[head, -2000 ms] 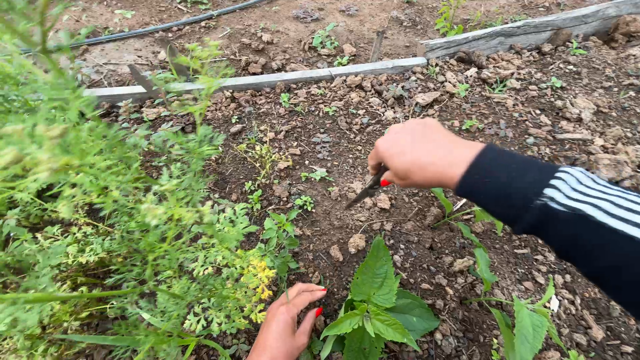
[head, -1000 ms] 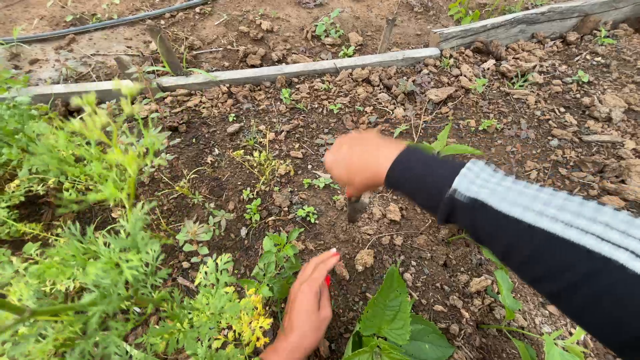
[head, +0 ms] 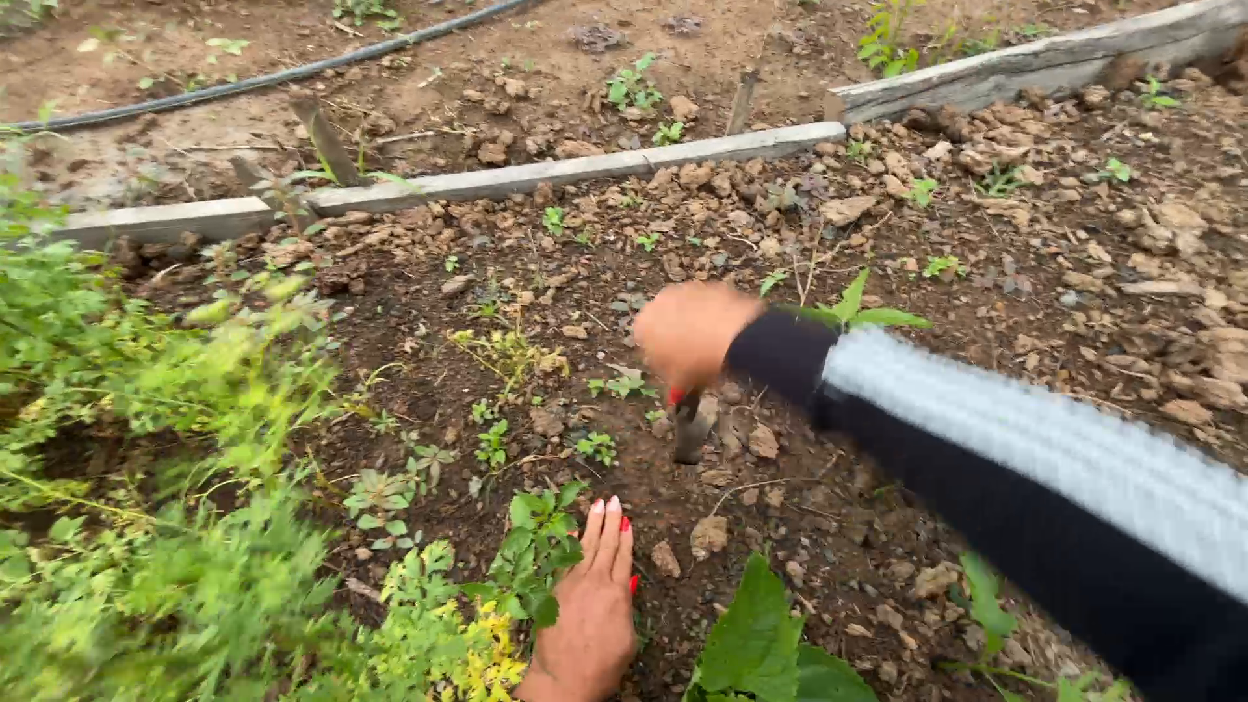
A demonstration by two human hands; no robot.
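My right hand (head: 694, 333), blurred and in a dark sleeve with pale stripes, is closed around a small dark tool (head: 691, 429), whose flat blade points down close to the soil. The tool's handle is hidden in the fist, and its exact kind cannot be told. Below it, my left hand (head: 593, 614) lies with fingers extended and close together over the soil, touching or beside a small leafy plant (head: 531, 556). Nothing shows in that hand. Small seedlings (head: 597, 448) grow just left of the blade.
Feathery green foliage (head: 195, 507) fills the left side. A broad-leaved plant (head: 756, 639) stands at the bottom centre, right of my left hand. Wooden edging boards (head: 575, 168) cross behind the bed, with a dark hose (head: 292, 76) beyond. Clods and stones lie about the soil.
My right hand has swung from the right to the left, and the tool's blade now points downward. My left hand has moved forward, its fingers straighter than two seconds ago.
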